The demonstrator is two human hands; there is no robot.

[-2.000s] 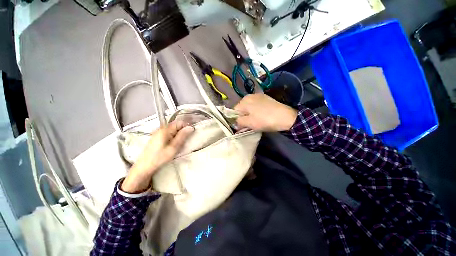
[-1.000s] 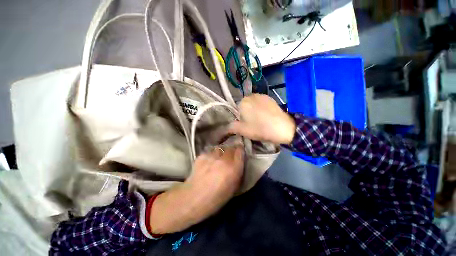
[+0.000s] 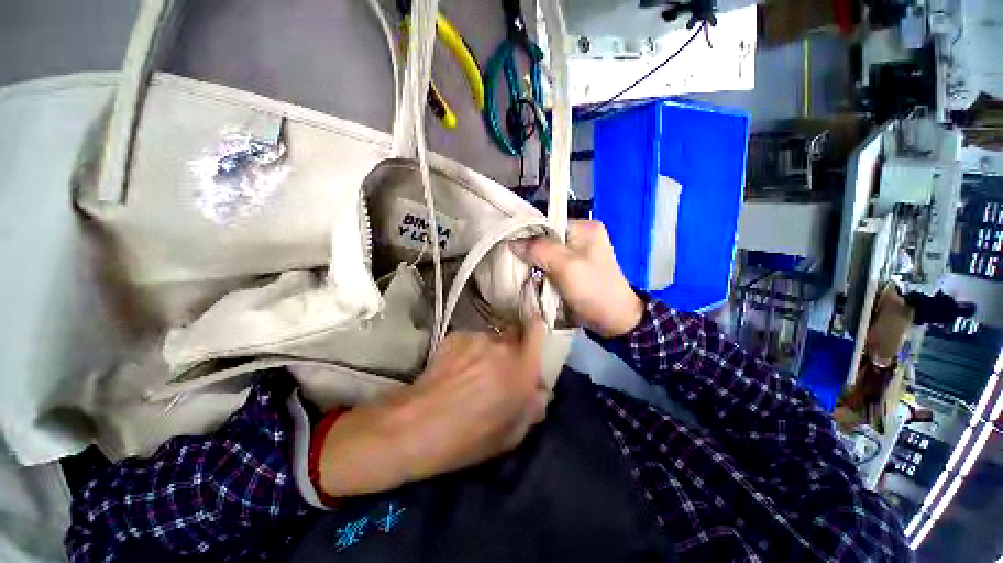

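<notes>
A cream tote bag (image 3: pixel 297 319) lies open in front of me, with a printed label (image 3: pixel 427 229) on the lining inside. Its long thin handles stand up toward the top edge. A shiny patch (image 3: pixel 237 174) shows on the cream sheet at the left. My right hand (image 3: pixel 588 275) grips the bag at the right end of its opening, thumb on bunched fabric. My left hand (image 3: pixel 451 407) reaches across to the same fabric, fingers against it near a small metallic bit. The fingertips of my left hand are partly hidden by the cloth.
Yellow-handled pliers (image 3: pixel 460 55) and green-handled scissors (image 3: pixel 495 105) lie behind the bag, partly cut off above. A blue plastic bin (image 3: pixel 621 198) with a pale piece inside stands at the right. A white machine table edge (image 3: pixel 660 66) is behind it. Shelves and equipment stand at the far right.
The view has turned and moved closer to the bag. My left hand has moved from the bag's near rim across to my right hand. The bag's opening has widened, showing the label.
</notes>
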